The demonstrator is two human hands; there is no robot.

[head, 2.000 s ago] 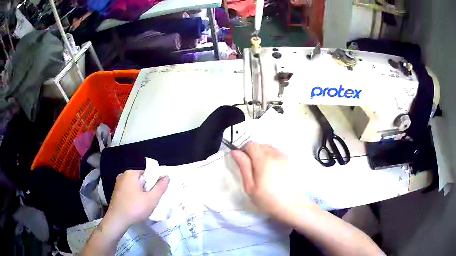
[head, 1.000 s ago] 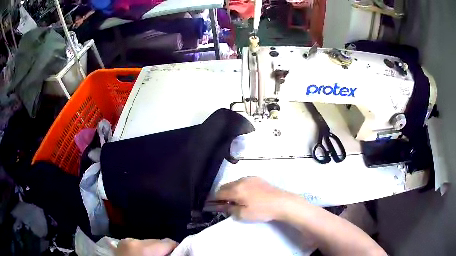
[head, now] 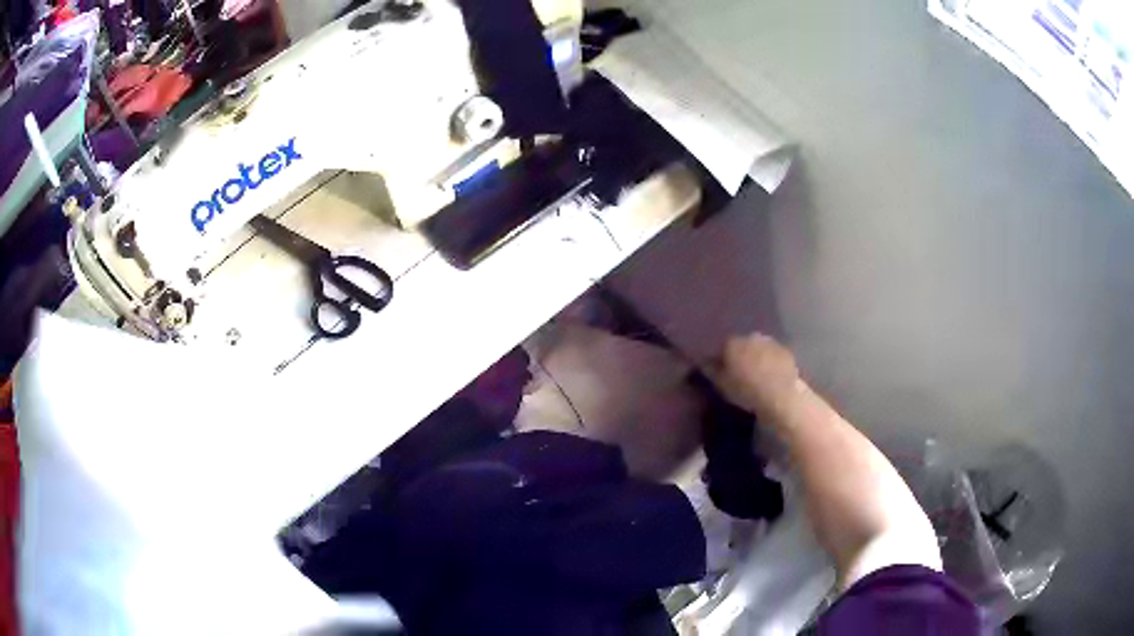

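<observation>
My right hand [head: 756, 373] is right of the table's front edge, low beside the machine. Its fingers are curled at the edge of dark cloth [head: 740, 460] that hangs below it. The fingertips are blurred, so a grip is not clear. My left hand is out of the picture. The white pattern sheet [head: 112, 485] lies at the left, over the table's front part. A large dark cloth [head: 535, 528] covers my lap.
The white sewing machine [head: 311, 112] stands at the upper left. Black shears [head: 336, 286] lie under its arm. A flat black rectangle, possibly a phone [head: 491, 224], lies at the table's right end. A grey wall [head: 871, 249] and clear plastic [head: 995, 516] are at the right.
The view has swung right. My right hand has left the pattern and reached past the table's right end. My left hand has gone out of view. The dark panel no longer shows on the table.
</observation>
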